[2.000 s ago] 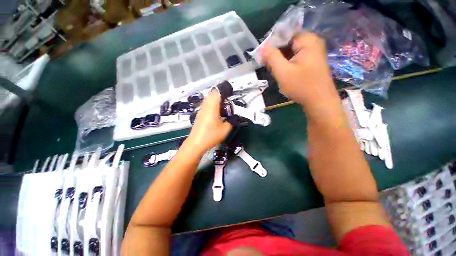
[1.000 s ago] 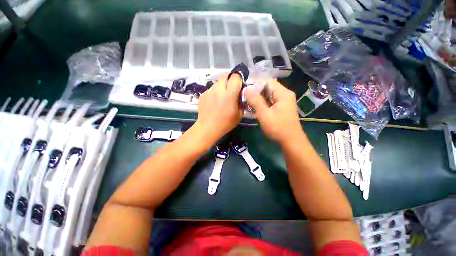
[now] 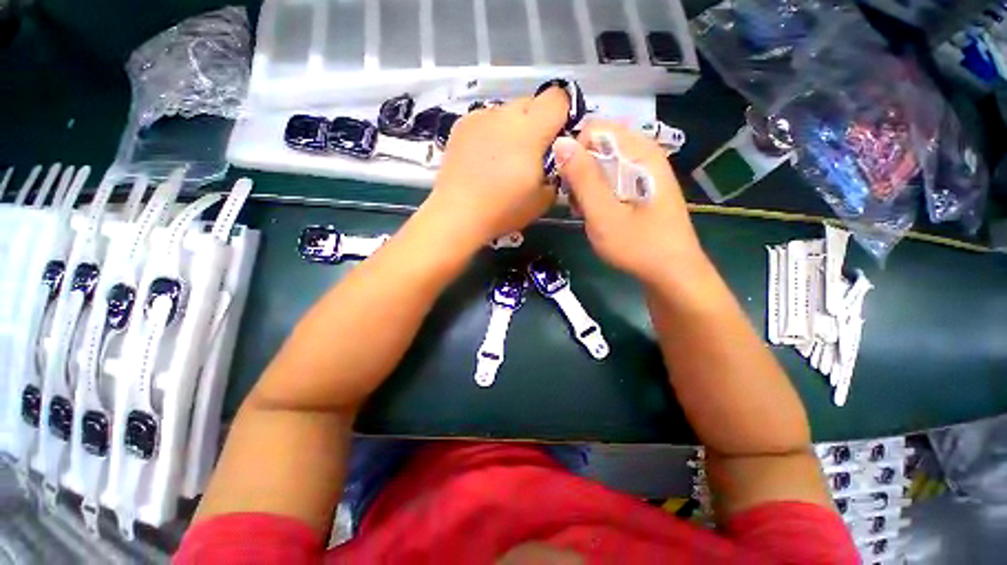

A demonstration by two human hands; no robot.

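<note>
My left hand (image 3: pixel 497 166) is closed around a dark watch body (image 3: pixel 550 163), mostly hidden by the fingers. Another dark piece, a finger cover or watch part, shows at its fingertips. My right hand (image 3: pixel 640 210) meets it and holds a pale short strap half (image 3: pixel 627 177), which lies across its fingers. Whether strap and body are joined is hidden. Below the hands, two part-assembled watches (image 3: pixel 569 309) lie with heads together and straps spread. Another part-assembled watch (image 3: pixel 342 245) lies further left, partly behind my left forearm.
Compartment tray (image 3: pixel 442 44) at the back; white foam tray (image 3: pixel 265 144) with watches in front of it. Slotted foam tray (image 3: pixel 110 364) of watches at left. Loose long strap halves (image 3: pixel 817 304) at right. Clear bag (image 3: pixel 188 88) upper left; parts bags (image 3: pixel 861 144) and green-faced item (image 3: pixel 727 171) upper right.
My right hand has come from beside the parts bags at upper right to my left hand. The pale strap half now shows across its fingers. The whole view has shifted.
</note>
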